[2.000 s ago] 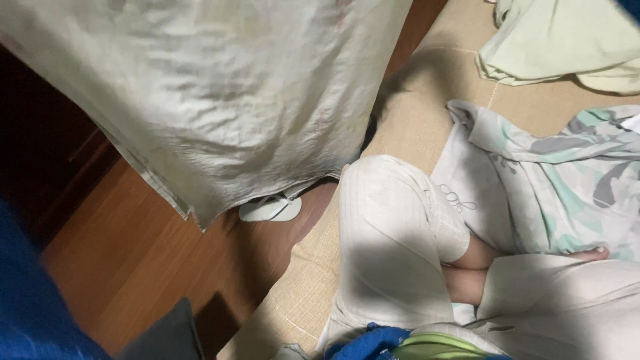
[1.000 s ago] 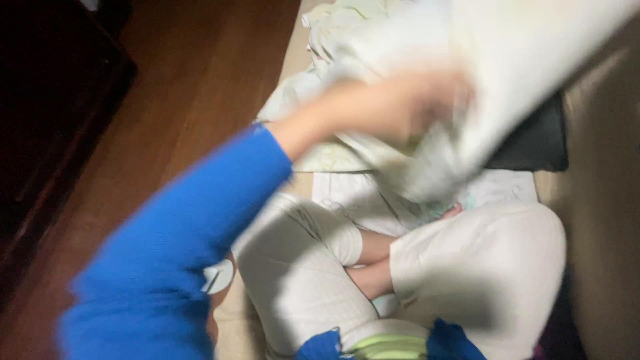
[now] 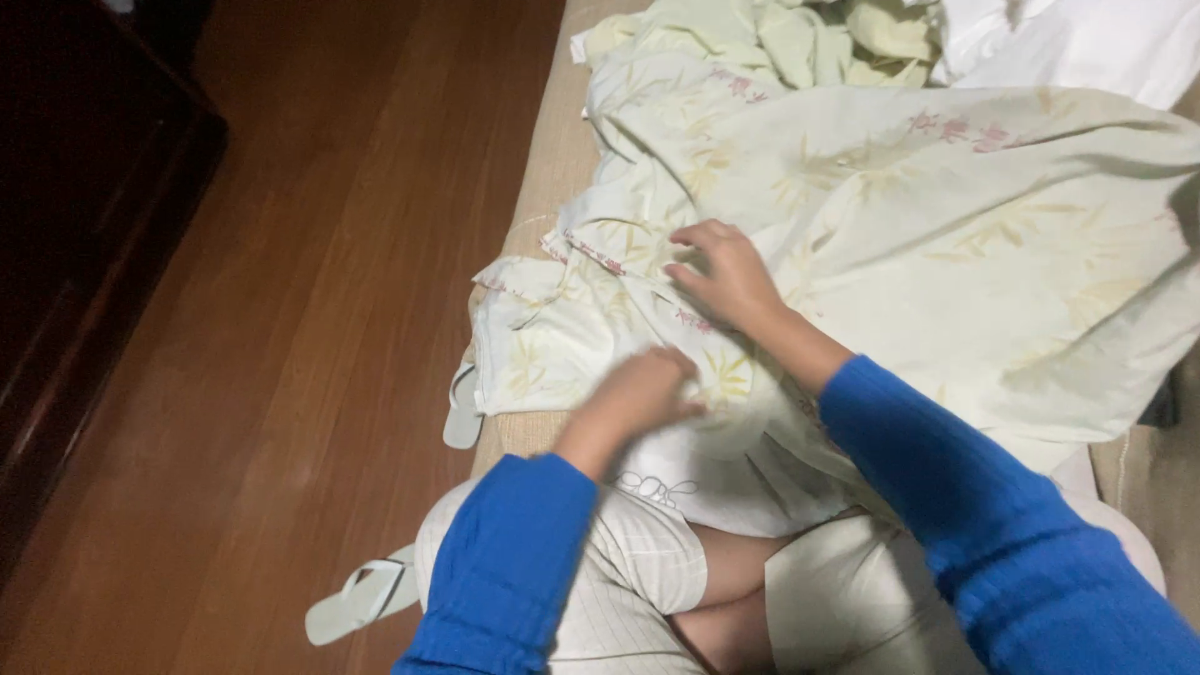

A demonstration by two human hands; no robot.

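A large pale fabric sheet (image 3: 937, 244) printed with yellow leaves and red characters lies spread and wrinkled over the couch or bed before my crossed legs. My left hand (image 3: 642, 394), blurred, is over its near left part, fingers bent and a little apart, with no cloth seen between them. Farther forward, my right hand (image 3: 722, 267) is over the sheet's creased middle, fingers apart and curved; whether it touches the cloth is unclear. The sheet's left corner (image 3: 525, 347) reaches the seat edge. Under its near side shows a white cloth (image 3: 656, 483) with a line drawing.
Pale green cloth (image 3: 787, 42) and white cloth (image 3: 1078, 47) are heaped at the far side. White flip-flops, one nearer (image 3: 361, 595) and one by the seat edge (image 3: 462, 408), rest on the wooden floor (image 3: 281, 328). Dark wooden furniture (image 3: 84, 206) stands at left.
The sheet, hanging raised two seconds ago and swept across by one hand a second ago, now lies spread out in front of me. Both my hands are now in view over it.
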